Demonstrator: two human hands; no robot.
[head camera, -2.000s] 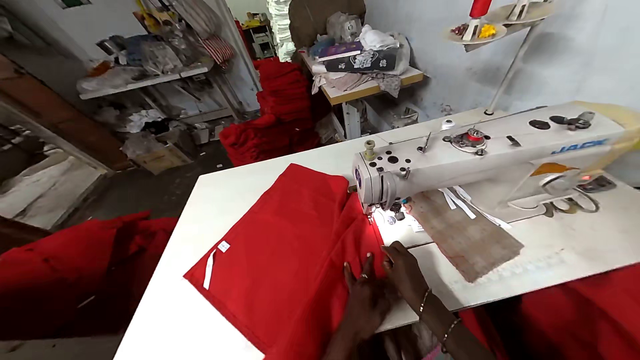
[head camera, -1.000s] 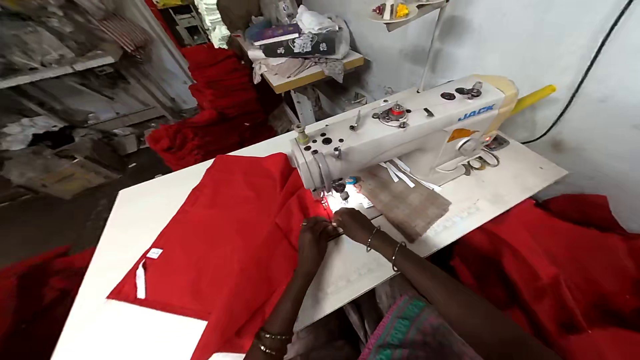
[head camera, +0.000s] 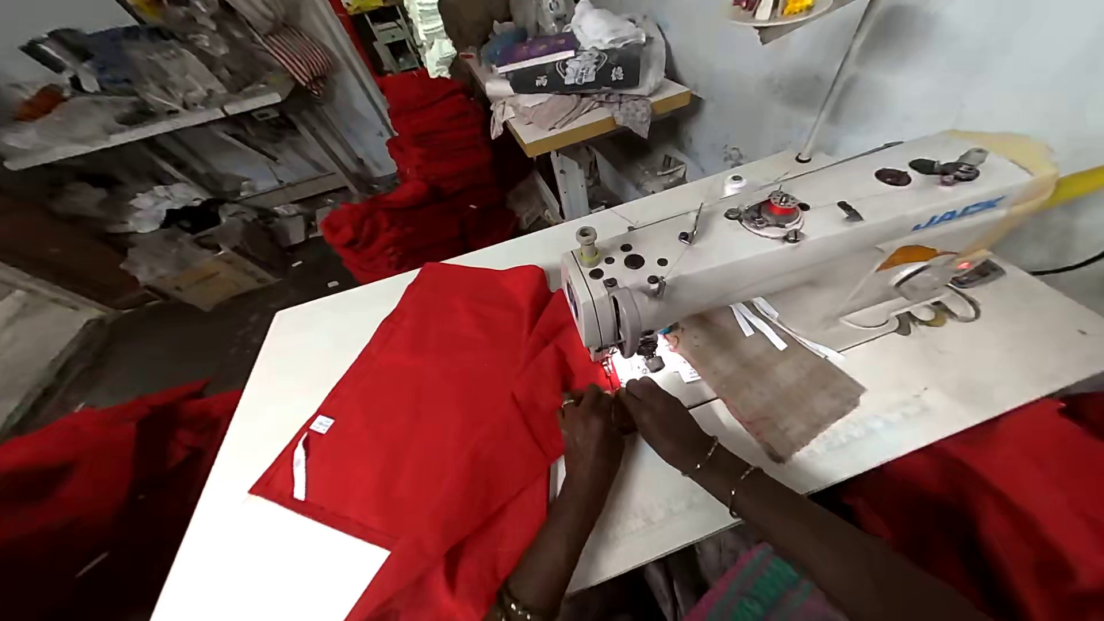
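Note:
Red fabric (head camera: 431, 388) lies spread over the left of the white table of a Jack sewing machine (head camera: 793, 233), its right edge reaching the lit presser foot. A white label and a white tape loop (head camera: 299, 467) show near its lower left corner. My left hand (head camera: 593, 427) grips the fabric's edge just in front of the needle area. Close against it, my right hand (head camera: 664, 423) has its fingertips bent at the same edge; what they pinch is hidden. A brown cloth piece (head camera: 768, 379) lies under the machine arm, with white tape strips (head camera: 759, 326) beside it.
Behind the table, red cloth is stacked in a tall pile (head camera: 448, 164). A small side table (head camera: 586, 129) holds a box and bags. More red fabric lies at the right (head camera: 992, 509) and at the far left (head camera: 103, 509). A thread stand pole (head camera: 837, 82) rises behind the machine.
Both hands stay close together in front of the needle. My left hand, lower on the fabric two seconds ago, is now nearer the presser foot. The view has shifted between frames.

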